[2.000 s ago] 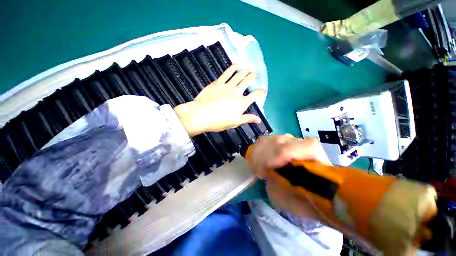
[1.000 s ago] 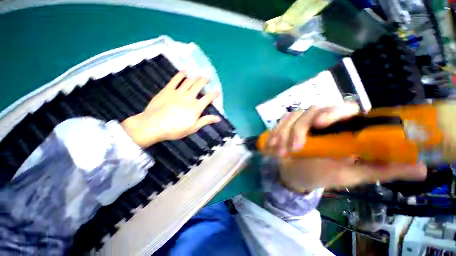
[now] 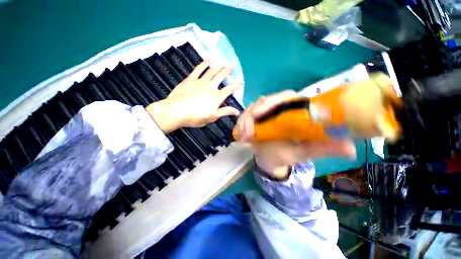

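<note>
Black ribbed housings (image 3: 113, 81) lie packed side by side on a white foam liner (image 3: 167, 195). My left hand (image 3: 194, 101) lies flat with fingers spread on the housings near the right end of the row. My right hand (image 3: 273, 124) is closed around the orange electric screwdriver (image 3: 288, 121), which lies nearly level with its taped rear to the right. The driver's front end is at the right end of the row. Its tip is hidden, so I cannot tell if it touches a housing. The driver's rear is blurred.
The white screw feeder (image 3: 343, 78) stands right of the tray on the green bench (image 3: 273, 60), partly hidden behind the driver. A taped post (image 3: 323, 12) and a small clear plastic bag (image 3: 338, 33) are at the far edge. Dark stacked parts (image 3: 422, 63) stand beyond the feeder.
Over the last second, the driver's front moved from beside the row's corner onto its right end. Earlier, it was also at the row's end. The left hand stays on the housings while the view shifts.
</note>
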